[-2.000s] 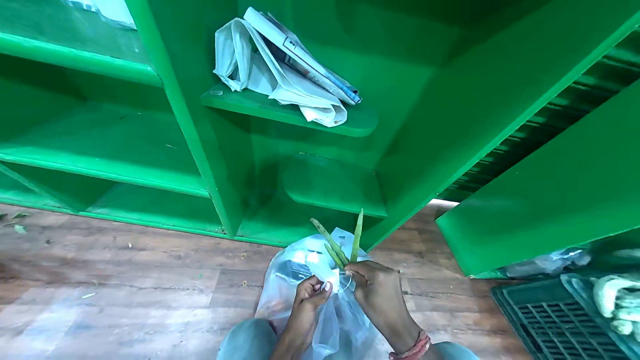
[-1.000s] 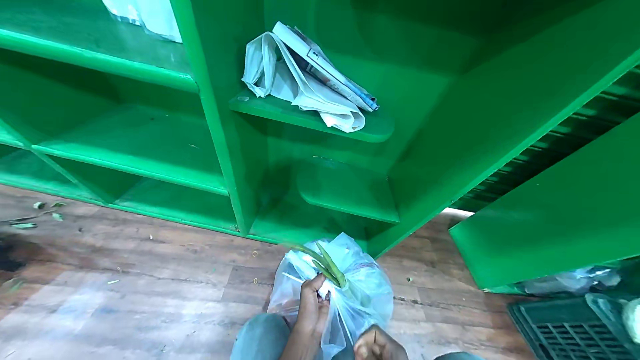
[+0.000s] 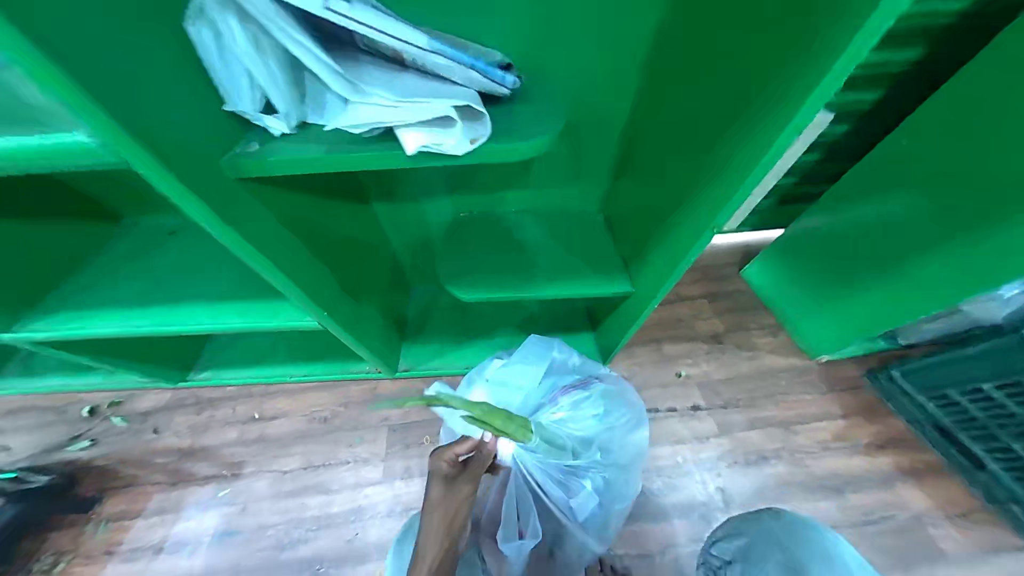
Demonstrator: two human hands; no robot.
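A translucent plastic bag point(image 3: 596, 424), gathered at its neck, stands on the wooden-look floor between my knees. Long green pods or leaves point(image 3: 488, 416) lie over the bag's neck, pointing left. My left hand point(image 3: 464, 460) pinches them together with the gathered plastic, thumb and fingers closed at the neck. What the bag contains is blurred by the plastic. At the bottom edge, below the bag, only a few fingertips of my right hand point(image 3: 606, 566) show; whether they hold anything is hidden.
Green shelving point(image 3: 280, 280) rises just beyond the bag. Newspapers and folded sheets point(image 3: 384, 80) lie on its upper shelf. A dark green plastic crate point(image 3: 972, 424) is at the right, under a green panel point(image 3: 904, 216). Leaf scraps point(image 3: 80, 444) and a dark object point(image 3: 44, 512) are on the floor at left.
The green pods or leaves stood upright two seconds ago and now lie to the left. My right hand has moved from the bag's neck down to the bottom edge.
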